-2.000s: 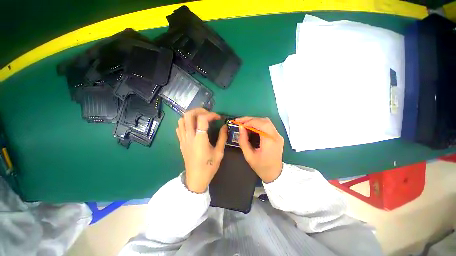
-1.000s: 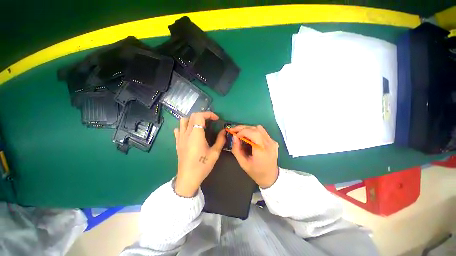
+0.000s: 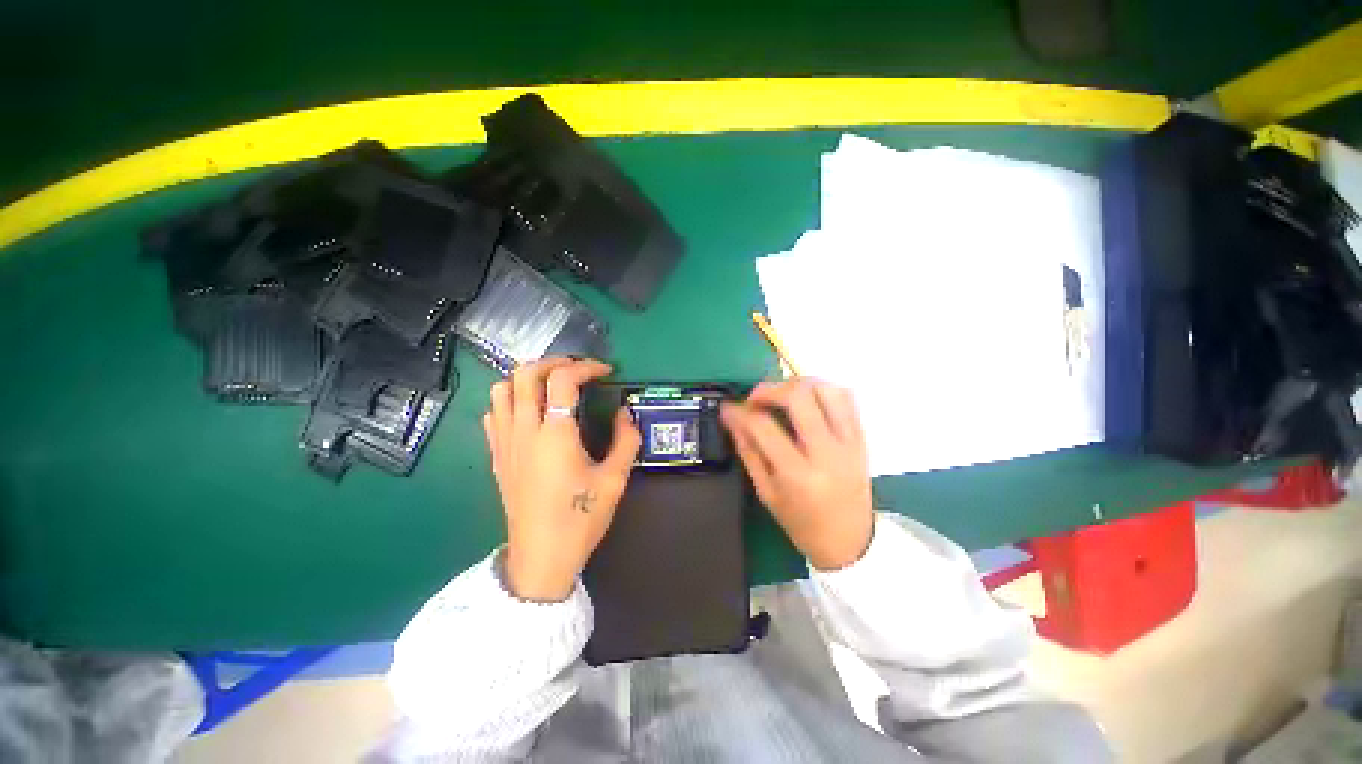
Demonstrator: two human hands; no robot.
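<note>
The circuit module [image 3: 668, 437], with a square white code label and a green strip along its top, sits in the opening of a black device [image 3: 717, 433]. My left hand [image 3: 560, 470] holds the device's left side, thumb at the module's edge. My right hand [image 3: 810, 470] is at its right edge, fingers bent; blur hides whether they touch it. The orange stick [image 3: 772, 340] shows above my right hand beside the white sheets; I cannot tell if it is held or lying. A plain dark pad [image 3: 665, 560] extends below the device past the table edge.
A heap of black housings [image 3: 403, 254] lies left of centre, some with ribbed grey areas. White sheets [image 3: 956, 299] lie at right, beside a dark blue-black tray [image 3: 1173, 299]. A yellow strip [image 3: 777, 105] crosses beyond. A red stool [image 3: 1117, 575] stands below right; a white sleeve is at lower left.
The orange stick has left the module and now points up-left beside the sheets. My right fingers have moved right, uncovering the module and its label. The view has shifted, so the bench appears lower and further left.
</note>
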